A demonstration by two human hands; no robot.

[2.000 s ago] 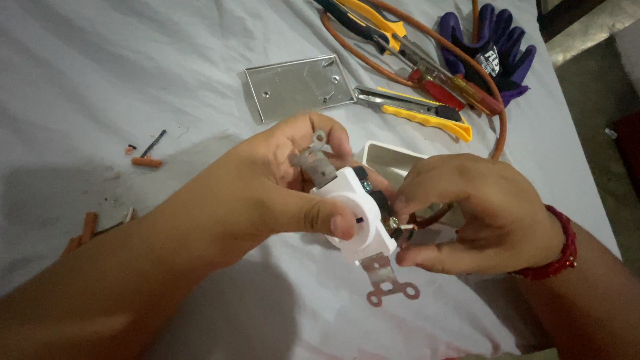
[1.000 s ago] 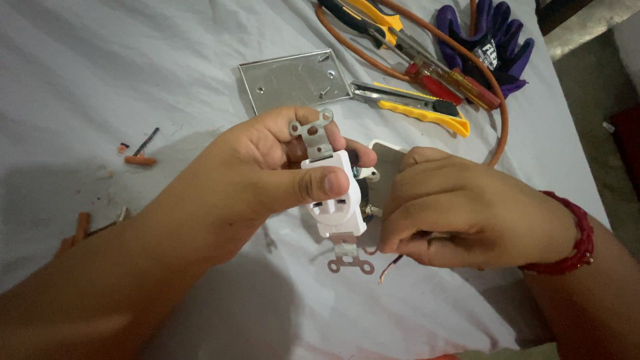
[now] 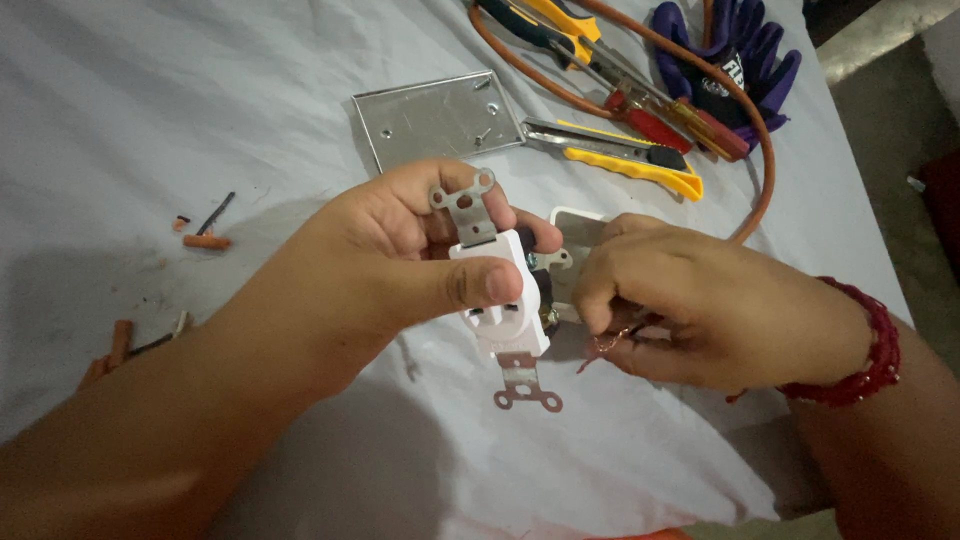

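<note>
My left hand (image 3: 420, 255) grips a white electrical receptacle (image 3: 499, 322), thumb across its face and fingers behind it. Metal mounting ears stick out at the receptacle's upper and lower ends, and terminal screws show along its right side. Just to the right, my right hand (image 3: 667, 300) pinches an insulated wire whose bare copper strands (image 3: 611, 343) fan out from the fingertips, apart from the terminals. Part of a white electrical box (image 3: 577, 214) shows behind and between the hands; the rest is hidden by my right hand.
Beyond the hands lie a metal cover plate (image 3: 435, 120) with screws on it, a yellow utility knife (image 3: 630, 157), screwdrivers (image 3: 675, 120), pliers (image 3: 555, 30), a purple work glove (image 3: 727, 75) and an orange cable (image 3: 765, 165). Sheath scraps (image 3: 206, 241) lie on the cloth at left.
My right hand has drawn back from the receptacle's terminal side, and the bare copper strands now show at its fingertips. My left hand has turned the receptacle more upright.
</note>
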